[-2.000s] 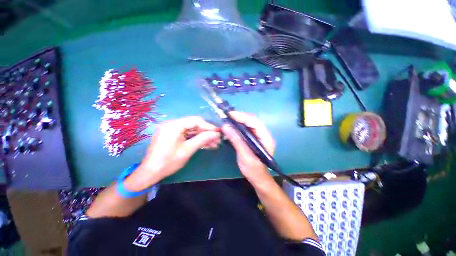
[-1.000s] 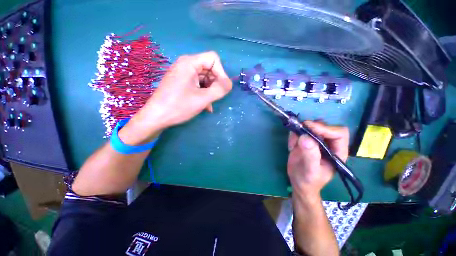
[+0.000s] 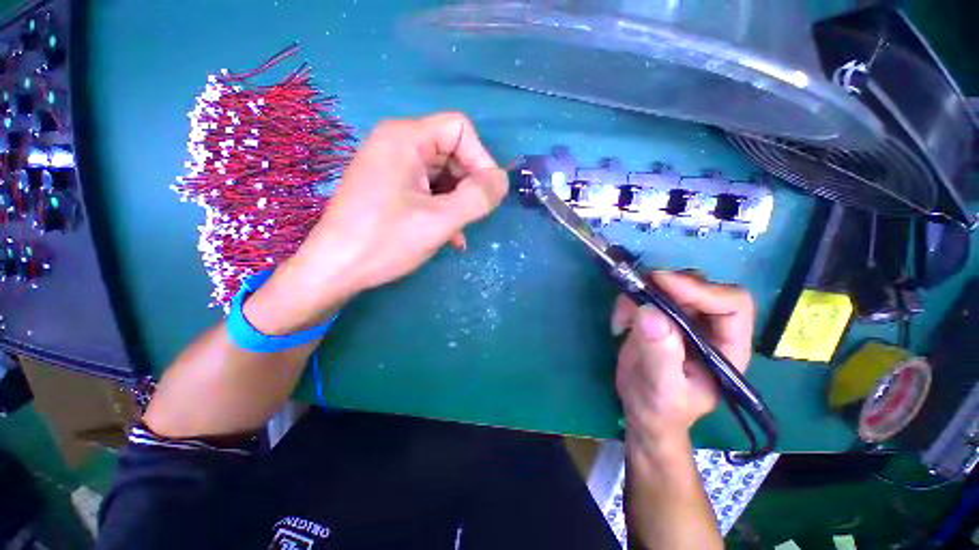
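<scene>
My right hand (image 3: 687, 355) holds the black-handled soldering iron (image 3: 668, 306) like a pencil. Its silver tip rests at the terminals of the leftmost small black housing (image 3: 529, 179) in a row of several housings (image 3: 676, 201). My left hand (image 3: 413, 199) has thumb and forefinger pinched beside that housing, with a thin lead wire (image 3: 514, 165) just showing at the fingertips; most of the wire is hidden by the fingers. A large pile of red and black lead wires with white ends (image 3: 258, 161) lies left of my left hand.
A clear fume hood (image 3: 644, 70) hangs above the row. A fan guard (image 3: 848, 172), yellow sponge (image 3: 815, 324) and round spool (image 3: 894, 399) are at the right. A black tray of parts (image 3: 54, 290) is at the far left. A patterned white sheet (image 3: 741, 489) lies below the bench edge.
Since two seconds ago my hands have parted and the iron tip has come to the leftmost housing. Over the last second both hands have stayed nearly in place; the view has shifted slightly.
</scene>
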